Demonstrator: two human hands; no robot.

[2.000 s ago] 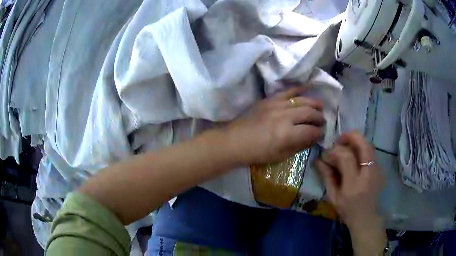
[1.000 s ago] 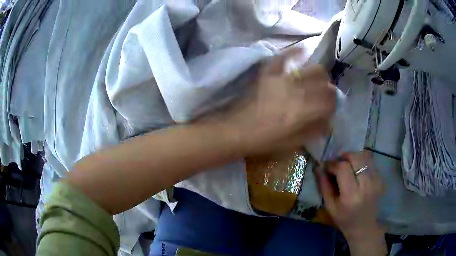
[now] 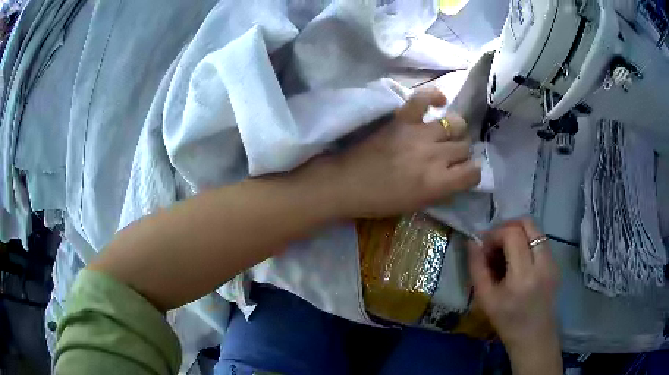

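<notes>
A large pale grey garment piece (image 3: 268,110) lies bunched left of the sewing machine head (image 3: 539,55) and hangs over the lap. My left hand (image 3: 418,157) lies on the cloth just left of the needle area, thumb and fingers gripping its edge; part of the cloth is hidden under it. My right hand (image 3: 516,275) is nearer the table's front edge and pinches the corner of the same pale cloth between its fingertips. The presser foot area (image 3: 493,121) is dark and small, and the cloth runs up beside it.
A stack of pale bands (image 3: 620,220) lies right of the machine. A pile of grey garment pieces (image 3: 44,110) hangs at the far left. Glossy amber tape (image 3: 400,271) covers the table front between the hands and the lap. A yellow label (image 3: 451,6) shows at the top.
My left hand has moved up a little from two seconds ago and its blur has lessened. The cloth between the hands has shifted, and more amber tape shows. My right hand still pinches near the same place.
</notes>
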